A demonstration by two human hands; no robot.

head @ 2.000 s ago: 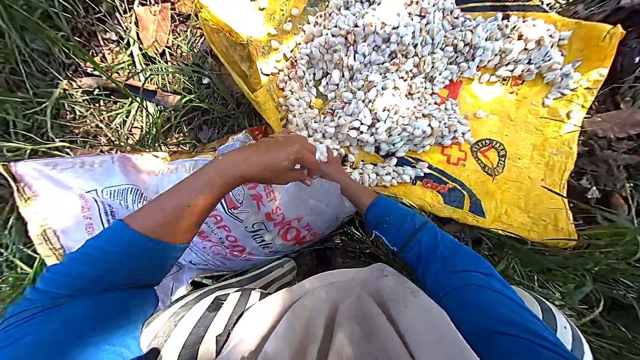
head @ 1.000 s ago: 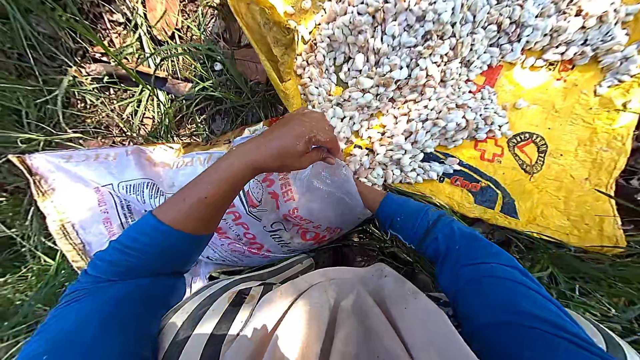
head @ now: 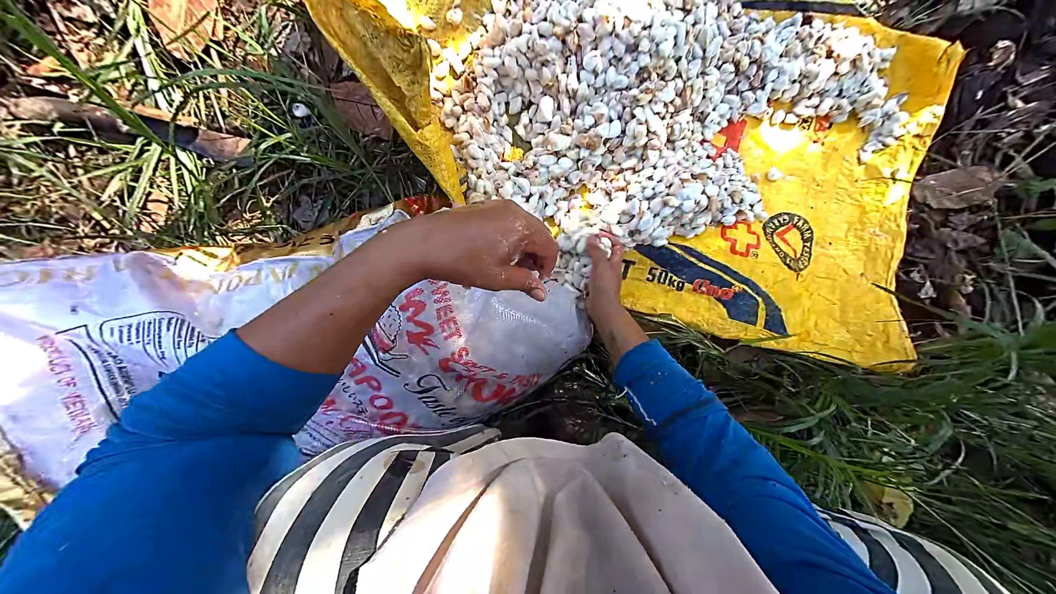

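Note:
A broad heap of white, pulp-covered cacao beans lies on a spread yellow woven sack. My left hand is curled at the mouth of a white printed plastic sack, beside the heap's near edge; its fingers hide whether they pinch the sack's rim. Just to its right, my right hand touches the near edge of the heap, with white beans between thumb and fingers. Beans lie between the two hands by the white sack's mouth. The white sack bulges at this end and stretches left under my left forearm.
Grass and dry leaves surround both sacks. A brown stick or dry stalk lies in the grass at the upper left. Part of the yellow sack is folded up along the heap's left side. My striped clothing and a pale cloth fill the lower middle.
One second ago my right hand was mostly hidden by the white sack's mouth; now it shows at the heap's edge with beans at its fingers. My left hand has stayed near the sack's mouth.

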